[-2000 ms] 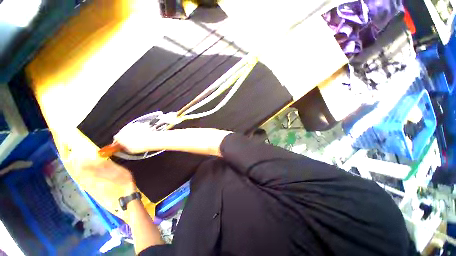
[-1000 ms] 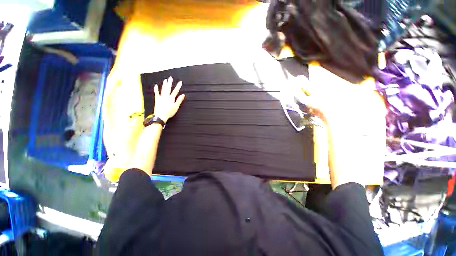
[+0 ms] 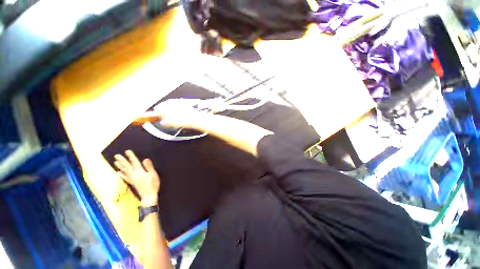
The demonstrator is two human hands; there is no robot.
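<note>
The black garment panel [image 3: 184,184] lies flat on the yellow ironing table cover [image 3: 100,68], its upper part washed out by sun. My left hand [image 3: 139,176] lies with spread fingers on the panel's left edge and holds nothing. My right hand [image 3: 171,120] is shut on the steam iron, whose orange handle [image 3: 148,119] shows at the fingers. The iron [image 3: 181,105] is over the upper left part of the panel, its outline blurred by glare. The pale hose [image 3: 247,105] runs from it to the right.
A crumpled black pile [image 3: 258,21] lies at the table's far edge. Shiny purple pieces [image 3: 389,55] lie beyond the right end, with a greyish heap [image 3: 413,105] below. A blue crate [image 3: 442,168] stands at the right; another blue crate [image 3: 87,199] stands at the left.
Since one second ago, my right hand has carried the iron from the panel's right end to its left part. The view has turned. My left hand remains spread at the panel's left side.
</note>
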